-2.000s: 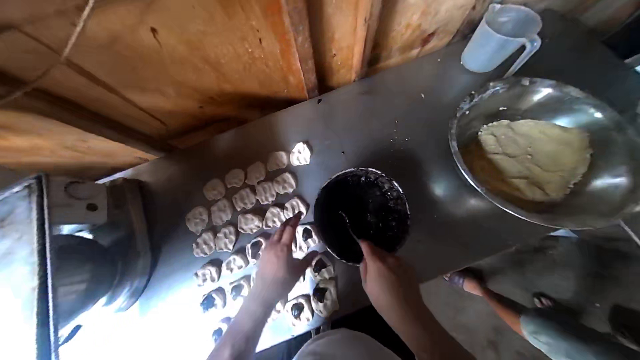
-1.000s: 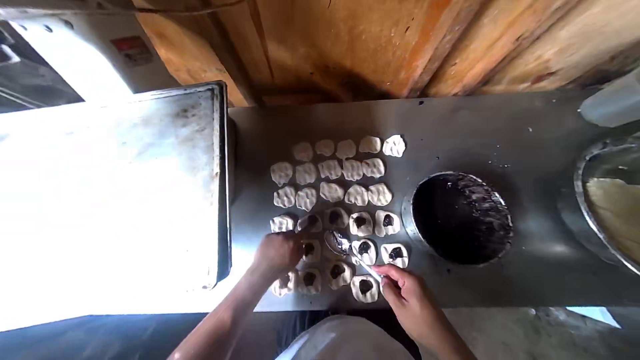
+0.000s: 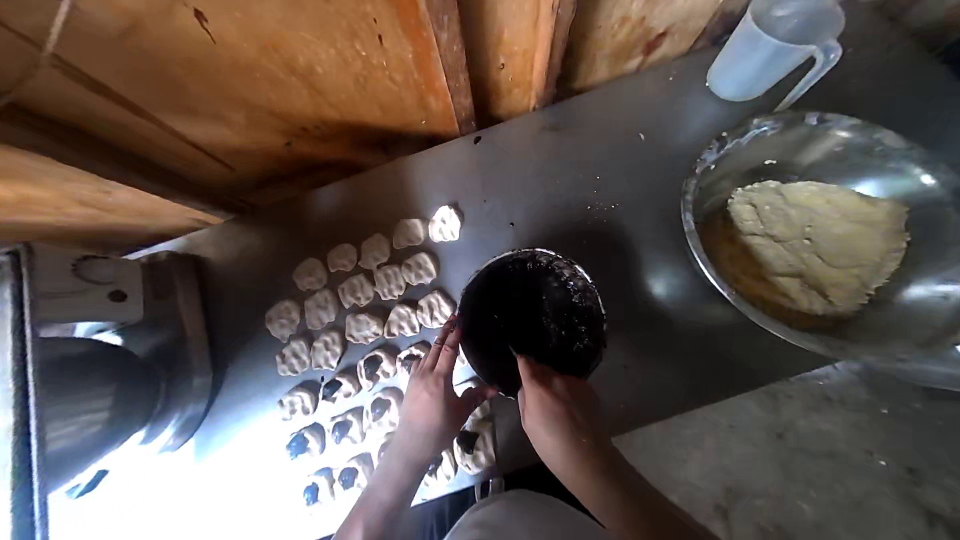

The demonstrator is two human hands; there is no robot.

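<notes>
A round metal bowl (image 3: 555,307) of dark, nearly black filling stands on the metal worktop. My right hand (image 3: 551,386) reaches over its near rim, closed on a spoon whose bowl end is lost in the dark filling. Against the left side of that bowl rests my left hand (image 3: 439,382), fingers spread, no object in it. Rows of flattened dough pieces (image 3: 364,327) lie to the left. The nearer rows carry dabs of dark filling (image 3: 381,409); the farther rows are plain. My left hand and forearm hide some pieces.
At the right, a large steel basin (image 3: 705,262) holds a mass of pale dough (image 3: 821,244). A translucent plastic measuring jug (image 3: 757,60) stands behind it. Wooden boards (image 3: 337,75) border the far side. A machine (image 3: 97,375) and a tray edge (image 3: 30,420) are at left.
My right hand has moved with the spoon from over the dough pieces to inside the filling bowl. My left hand has gone from the dough pieces to the bowl's side. The view has swung.
</notes>
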